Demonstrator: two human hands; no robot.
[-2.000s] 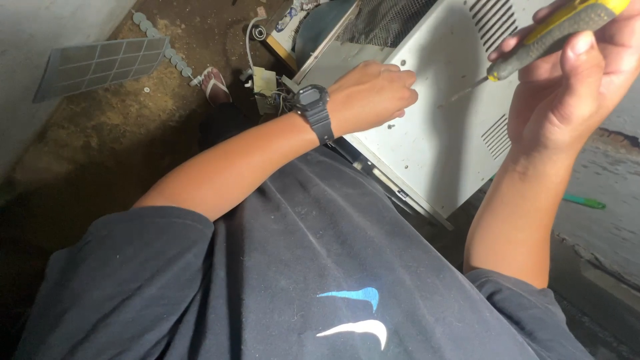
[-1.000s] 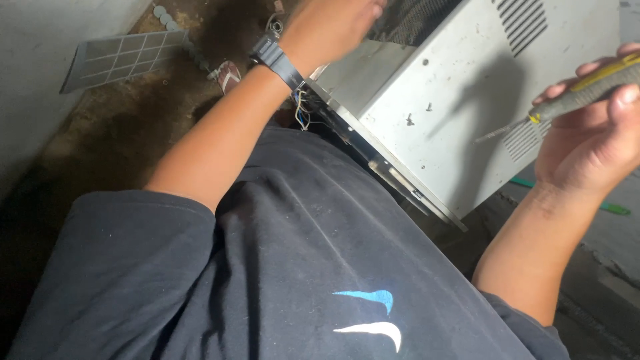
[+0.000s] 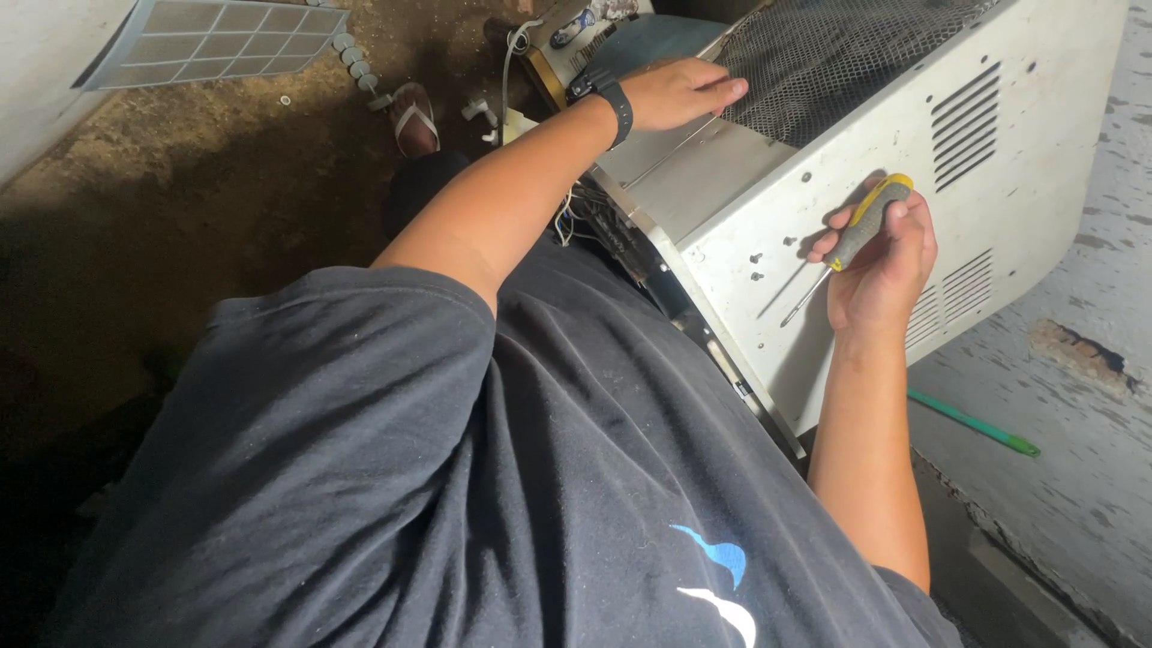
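Note:
My right hand holds a grey and yellow screwdriver, its shaft slanting down and left over the pale metal side panel of an appliance housing. A few dark screws lie or sit on that panel, left of the screwdriver tip. Over the housing's metal top plate, beside a dark wire mesh, is my left hand, fingers partly bent and thumb stretched out. Whether it holds something small cannot be told. A black watch is on that wrist. Loose wires hang at the housing's near left edge.
A framed grey filter panel leans at the upper left, near a chain of grey discs. A foot in a flip-flop rests on the dirty floor. A green rod lies at the right by the worn wall.
The right hand has lowered the screwdriver closer to the side panel. My left hand, over the panel's edge two seconds ago, is now over the top plate beside the mesh. The view has shifted.

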